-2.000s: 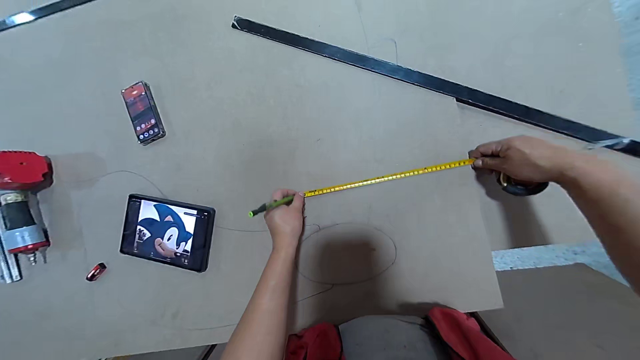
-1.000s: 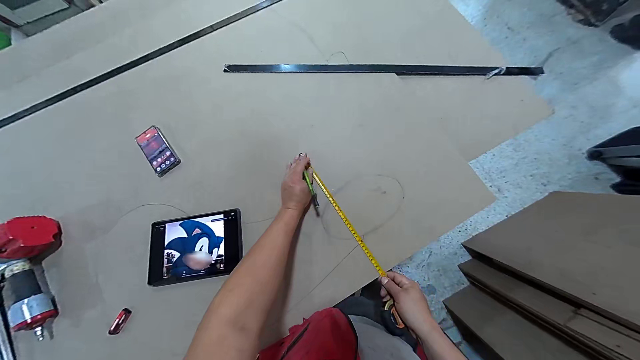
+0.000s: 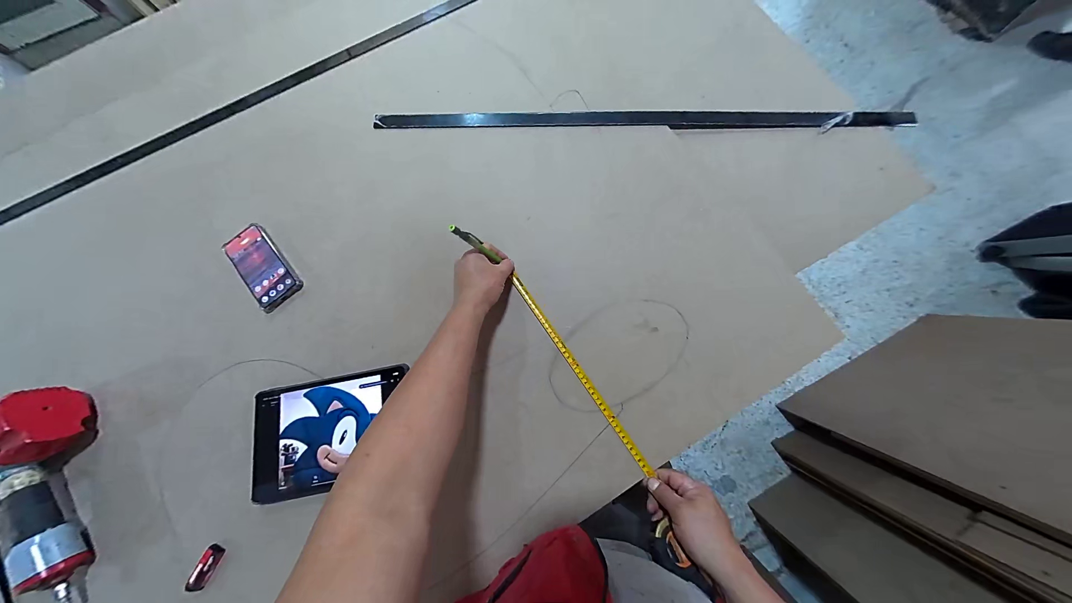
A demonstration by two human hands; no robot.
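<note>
My left hand [image 3: 483, 280] pinches a green marking pencil [image 3: 474, 243] and the end of a yellow tape measure's blade [image 3: 578, 368]. That blade runs diagonally down over the brown board [image 3: 720, 251] to my right hand [image 3: 691, 519], which grips the blade by the tape case [image 3: 670, 544] at the board's near edge. Beneath the blade, an oval and several curved lines are drawn on the board. A tablet [image 3: 322, 431] showing a blue cartoon character lies left of my left forearm, partly covered by it. Farther up and left is a phone [image 3: 263, 268] with its screen lit.
A red cordless power tool [image 3: 46, 469] and a small red object [image 3: 204, 568] lie at the left. One black metal bar [image 3: 536, 120] crosses the upper board; another long dark strip [image 3: 251, 99] slants at upper left. Stacked boards [image 3: 946, 402] stand at lower right, beside the concrete floor [image 3: 837, 285].
The tape ran toward the right two seconds ago; it now slants down toward my body, with my right hand at the near edge. The view has turned.
</note>
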